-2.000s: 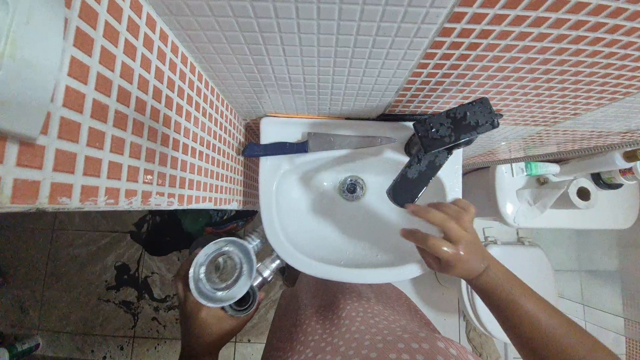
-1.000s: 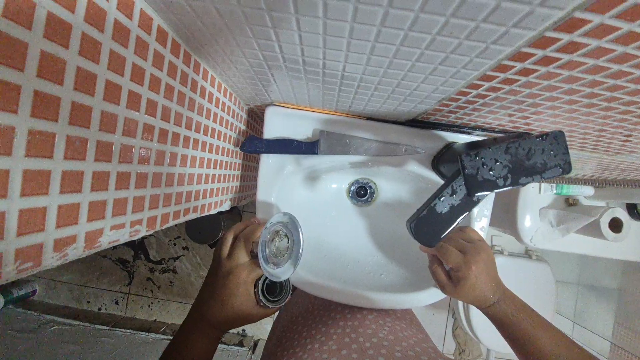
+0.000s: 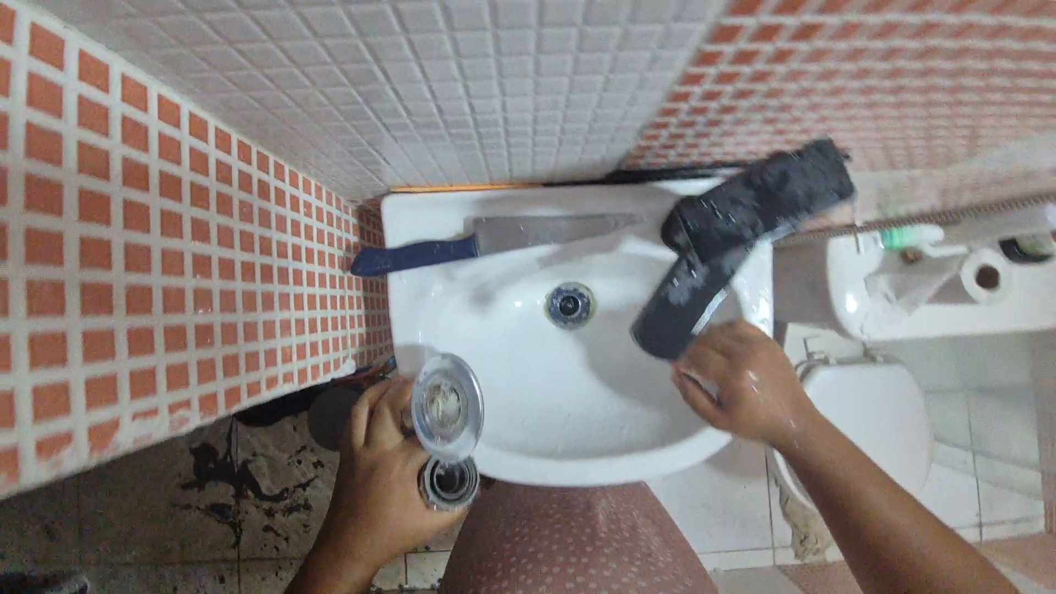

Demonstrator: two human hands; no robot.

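Note:
My left hand [image 3: 384, 466] grips a chrome sink trap [image 3: 447, 406] over the basin's front left edge; its round cup faces up and a threaded collar [image 3: 450, 483] sits below it. My right hand [image 3: 738, 384] is at the lower end of a wet black faucet [image 3: 689, 301], fingers curled near its spout; whether they touch it is unclear. The faucet stands at the right rear of the white washbasin [image 3: 528, 445]. A kitchen knife with a blue handle [image 3: 417, 256] lies across the rear ledge. The drain fitting [image 3: 569, 305] shows in the bowl.
Tiled walls [image 3: 165, 206] close in at the left and rear. At the right are a white toilet [image 3: 866, 421] and a paper roll [image 3: 985, 277] on its tank. Dark grime marks the floor tiles [image 3: 256, 487] at lower left. A patterned pink garment [image 3: 577, 536] is against the basin front.
The trap in my left hand has come to the basin's front left edge, its cup now tipped. My right hand's fingers, spread earlier, are now curled by the faucet's end.

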